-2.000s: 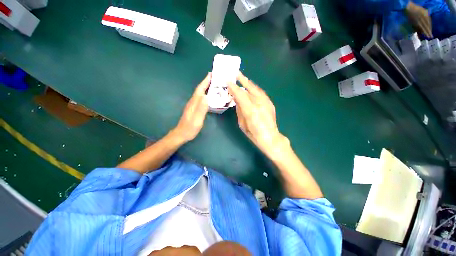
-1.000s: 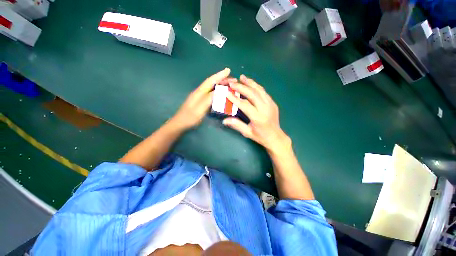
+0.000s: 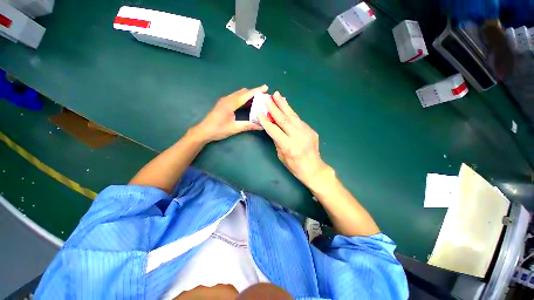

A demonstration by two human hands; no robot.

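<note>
A small white carton (image 3: 257, 108) with a red band stands between my two hands on the green bench, in the middle of the head view. My left hand (image 3: 225, 119) holds its left side with thumb and fingers. My right hand (image 3: 294, 136) lies over its right side and top, with fingers across the red band. No raised flap shows on the carton. Its far and right sides are hidden by my fingers.
A metal post (image 3: 247, 20) is fixed to the green bench (image 3: 328, 99). A row of cartons (image 3: 167, 30) lies upper left, with more at the left corner. Several cartons (image 3: 411, 41) stand upper right near another worker's blurred hand. A paper slip (image 3: 440, 190) and cream folder (image 3: 471, 225) lie right.
The carton's upright white flap has gone from sight and its closed, red-banded end shows. My left fingers have shifted around its left side. The cartons at the upper right have moved right in view.
</note>
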